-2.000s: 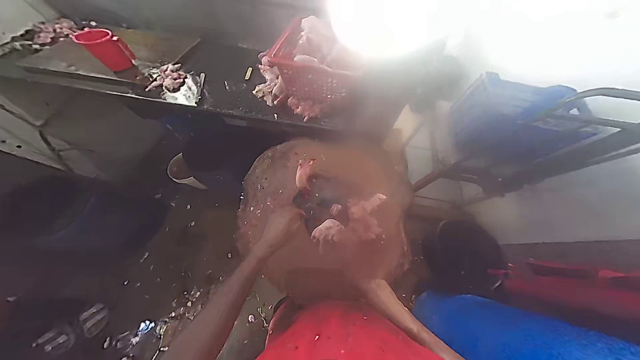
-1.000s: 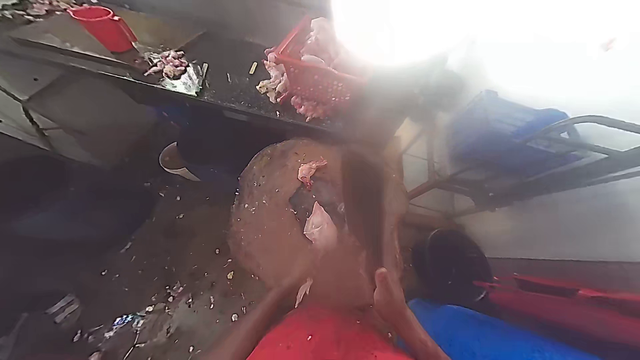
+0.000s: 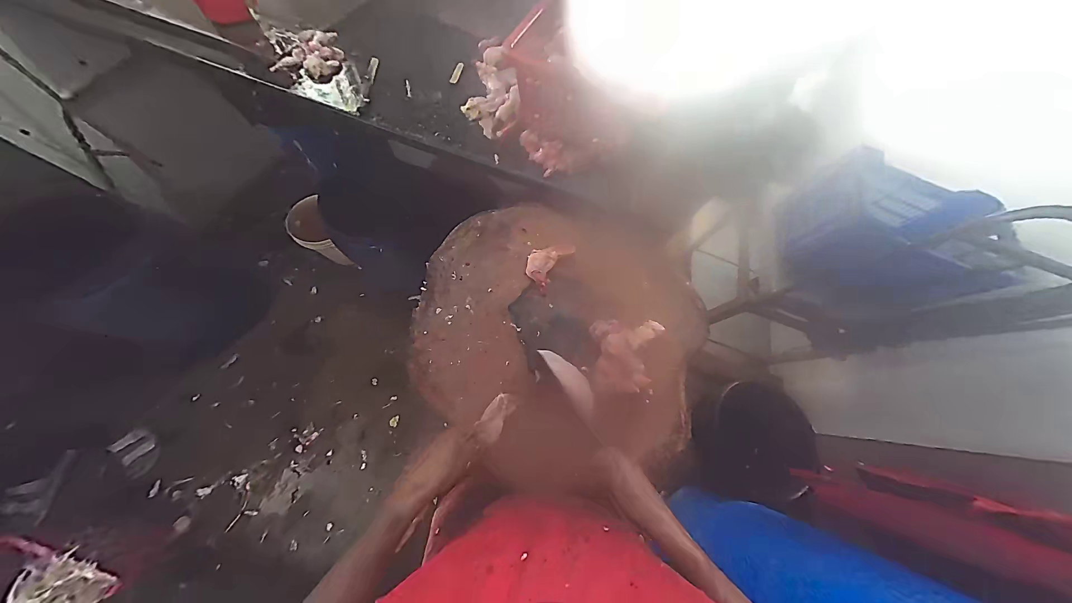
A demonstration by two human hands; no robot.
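A round wooden chopping block (image 3: 477, 335) stands in front of me, with a dark patch in its middle. My right hand (image 3: 610, 462) is at the near side of the block, closed around the hidden handle end of a wide-bladed knife (image 3: 569, 387), whose blade points away and to the left. A pink piece of raw meat (image 3: 624, 356) lies right of the blade, and a smaller piece (image 3: 544, 263) lies farther back. My left hand (image 3: 477, 435) is at the block's near left edge, beside or on a pale bit; haze blurs its fingers.
Behind the block runs a dark counter (image 3: 427, 126) with a red basket (image 3: 561, 92) of raw meat and a pile of meat scraps (image 3: 310, 57). A blue crate (image 3: 888, 226) sits on a metal frame at right. A blue drum (image 3: 779, 544) is near right; scraps litter the floor.
My left hand has drawn back from the block's middle to its near left edge. The knife blade now shows plainly between my hands, where one second ago there was a dark blur farther right.
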